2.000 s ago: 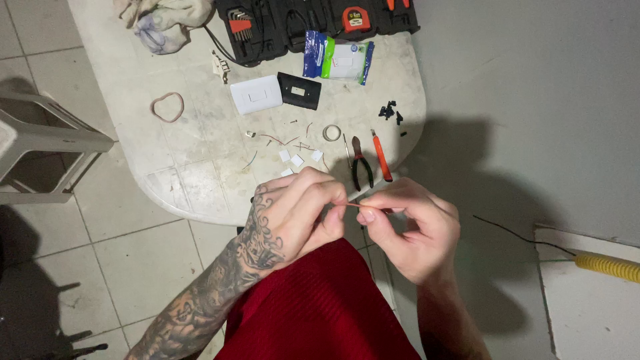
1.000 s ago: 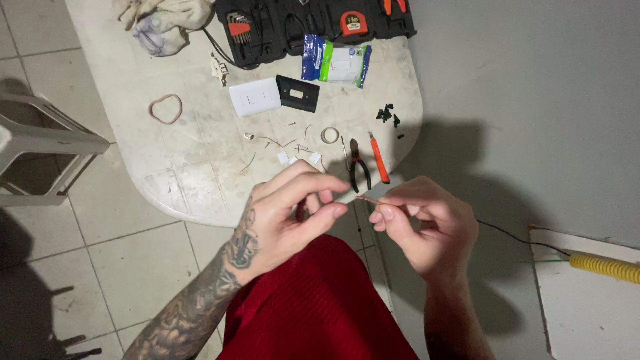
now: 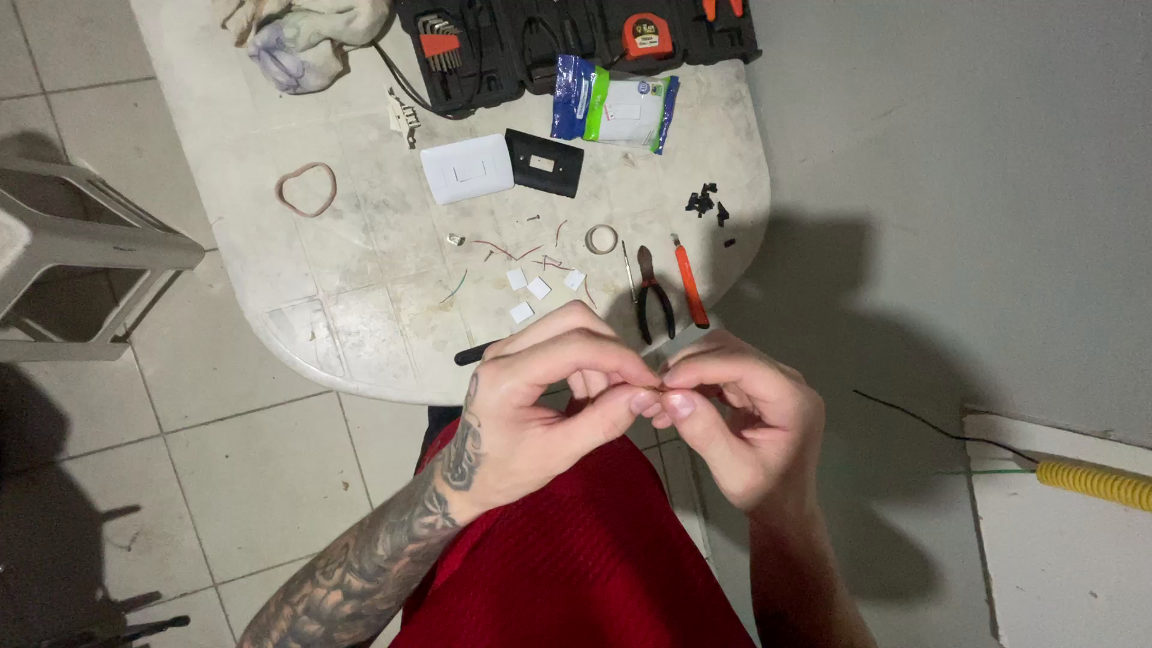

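Note:
My left hand [image 3: 562,396] and my right hand [image 3: 742,409] meet fingertip to fingertip above my lap. Both pinch a thin wire [image 3: 660,389], mostly hidden by the fingers. Beyond them on the table lie diagonal cutting pliers [image 3: 654,295] with black handles, an orange utility knife [image 3: 689,281], a thin screwdriver [image 3: 628,270] and a small roll of tape [image 3: 601,238]. Wire scraps [image 3: 504,250] and small white squares [image 3: 538,287] are scattered left of these. A white switch plate [image 3: 467,169] touches a black mounting frame [image 3: 544,163].
An open black tool case [image 3: 477,58] with hex keys and a tape measure [image 3: 646,36] lines the far edge, near a plastic packet [image 3: 615,106] and a cloth [image 3: 310,45]. A plastic stool [image 3: 81,256] stands left; yellow corrugated conduit [image 3: 1093,484] with wires lies right.
My fingertips have come together around the wire, which showed between them before. A black handle by my left hand is now visible on the table.

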